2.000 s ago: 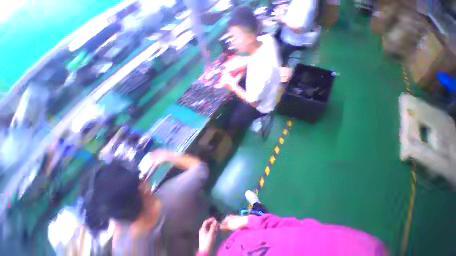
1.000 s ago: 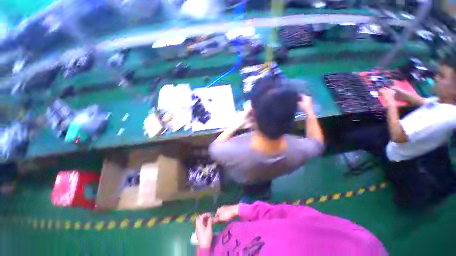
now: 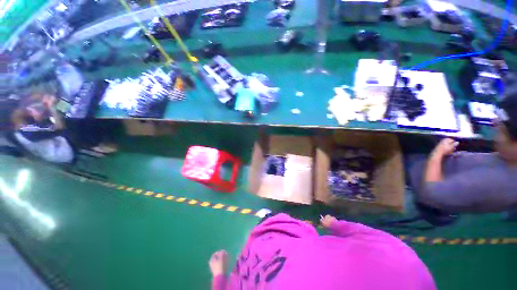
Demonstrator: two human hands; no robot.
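Observation:
My left hand (image 3: 218, 264) is small and blurred at the bottom, left of my pink top; I cannot tell whether it holds anything. My right hand (image 3: 327, 221) shows small above the pink sleeve, with a pale speck at its fingers that I cannot identify. The hands are apart and touch nothing on the bench. In front of me, a red stool (image 3: 211, 167) stands on the floor beside two open cardboard cartons. The left carton (image 3: 295, 190) holds a dark piece and a pale flap; the right carton (image 3: 391, 184) holds many dark and shiny pieces.
The long green bench (image 3: 306, 110) crosses ahead. On it are white strips (image 3: 133, 93), a metal fixture (image 3: 222, 79), a teal box (image 3: 245, 100) and black parts (image 3: 409, 102) on a white sheet. A person (image 3: 470, 175) sits at the right, another (image 3: 42, 133) at far left. Yellow-black tape (image 3: 187, 201) marks the floor.
My view has swung left along the bench, so the seated person has shifted to the right edge and the stool and cartons towards the middle. My hands, close together before, are now apart.

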